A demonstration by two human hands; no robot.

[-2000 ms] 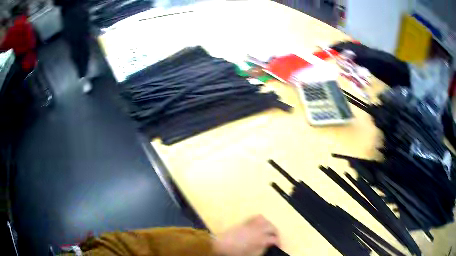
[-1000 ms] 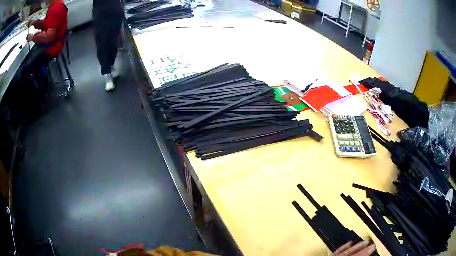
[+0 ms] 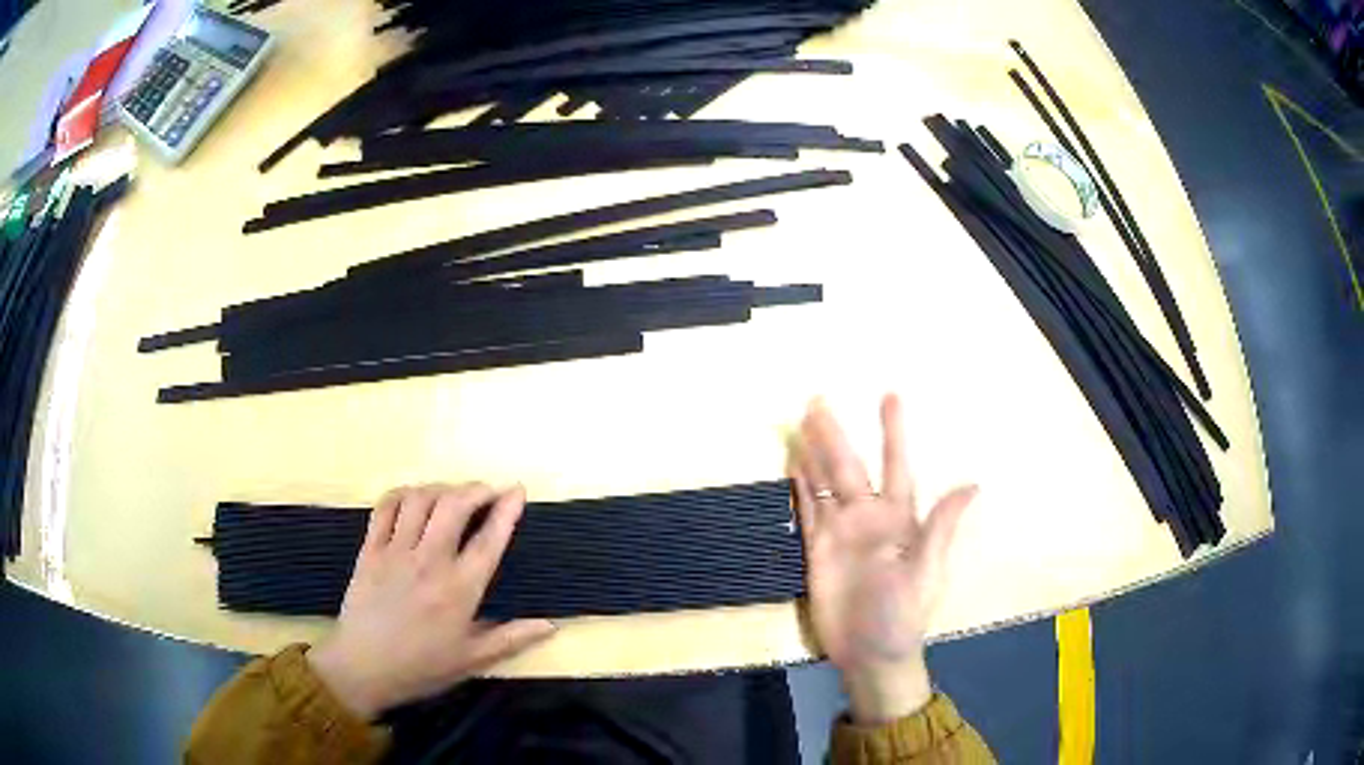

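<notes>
An aligned batch of black strips [image 3: 658,553] lies flat near the table's near edge, its right ends even, one strip poking out a little at the left. My left hand [image 3: 426,590] rests flat on the batch left of its middle, fingers slightly apart. My right hand [image 3: 878,546] stands at the batch's right end, palm showing and fingers spread, its edge against the strip ends. A loose working group of strips [image 3: 449,329] with stepped ends lies mid-table.
The main pile of strips [image 3: 598,53] lies at the far side. The right-hand bundle [image 3: 1070,299] slants at the right, a tape roll [image 3: 1053,186] on it and separate strips [image 3: 1122,224] beside it. The left-hand bundle [image 3: 42,329] lies at the left edge. A calculator [image 3: 195,82] is upper left.
The view has swung from the table's left side and the floor to the near table edge. Both hands and the aligned batch now show; the people are out of view.
</notes>
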